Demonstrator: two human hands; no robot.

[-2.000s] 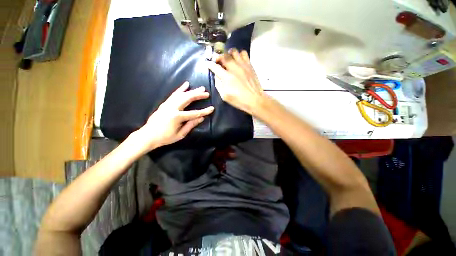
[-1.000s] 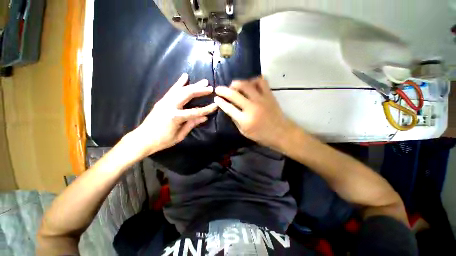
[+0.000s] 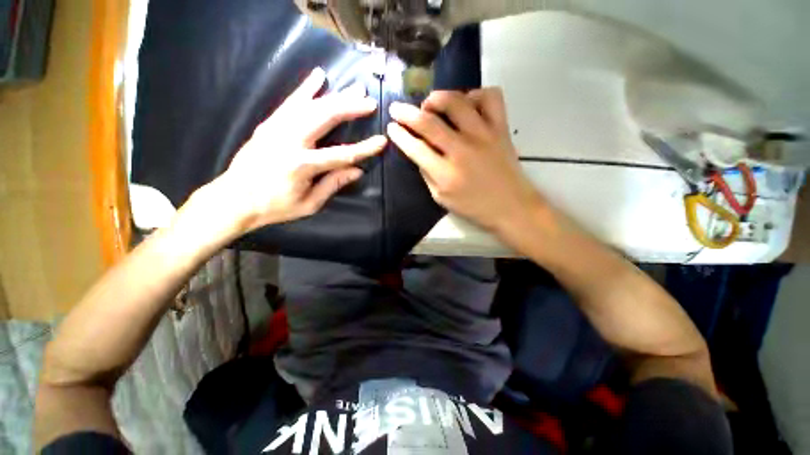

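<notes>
A shiny black panel (image 3: 200, 107) lies on the white machine table, under the sewing machine head (image 3: 404, 27). A straight seam (image 3: 383, 200) runs down it from the needle area. My left hand (image 3: 297, 151) rests flat on the panel left of the seam, fingers spread, with a fingertip at the seam. My right hand (image 3: 466, 151) presses on the panel just right of the seam, fingers bent, below the yellowish knob (image 3: 417, 80). The needle and presser foot are blurred by glare.
Scissors (image 3: 710, 209) with red and yellow handles lie at the table's right. The white table (image 3: 586, 204) has a dark line across it. Cardboard (image 3: 44, 178) with orange tape is at left, a grey tray (image 3: 25, 40) above it. A quilted sheet (image 3: 151, 382) is low left.
Both hands have moved up towards the machine head, with the panel's lower edge drawn up and inward. The right hand has moved from near the foot to beside the left hand since the earliest frame.
</notes>
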